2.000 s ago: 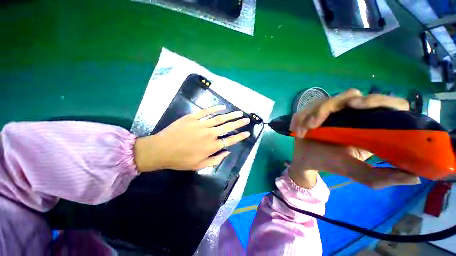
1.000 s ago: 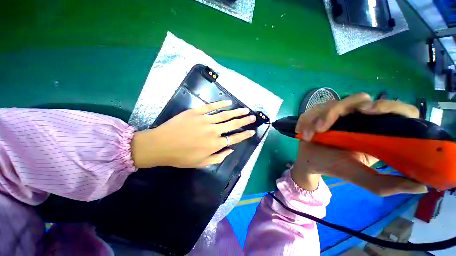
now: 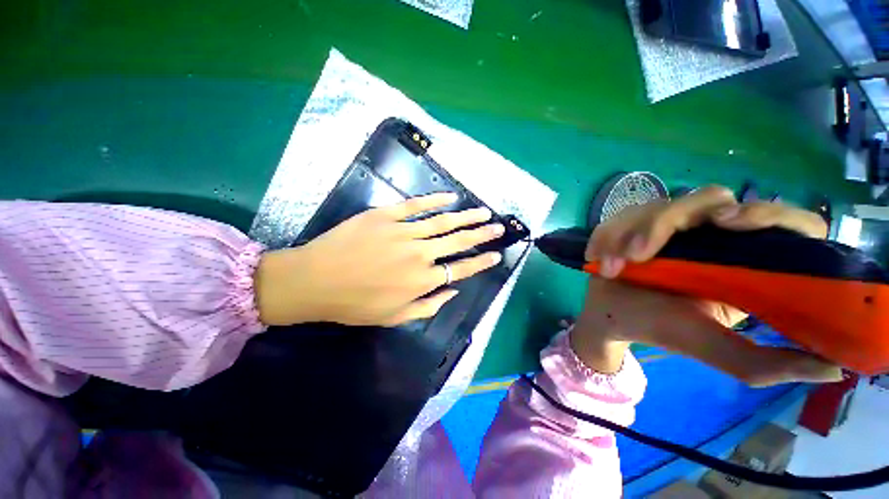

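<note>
A black display unit [image 3: 322, 400] lies tilted on a silvery foam sheet [image 3: 317, 136]. Small black corner brackets with gold dots show at its upper corners, one at the top [image 3: 417, 139]. My left hand [image 3: 380, 263] lies flat on the unit, fingers spread, pressing near the right bracket [image 3: 516, 226]. My right hand [image 3: 673, 292] is wrapped around an orange-and-black electric screwdriver [image 3: 770, 292]. Its thin tip points left and meets the unit's edge beside the right bracket. Whether a screw is at the tip is too small to tell.
A round mesh-look dish [image 3: 632, 192] stands behind my right hand, with small dark parts beside it. Another unit [image 3: 707, 21] lies on foam at the upper right. A black cable [image 3: 682, 452] hangs below the screwdriver. Cardboard boxes [image 3: 760, 450] and a red object [image 3: 827, 404] are lower right.
The view has shifted slightly, so the unit and foam appear higher and a little further right. Both hands keep their holds, and the screwdriver tip stays at the right bracket.
</note>
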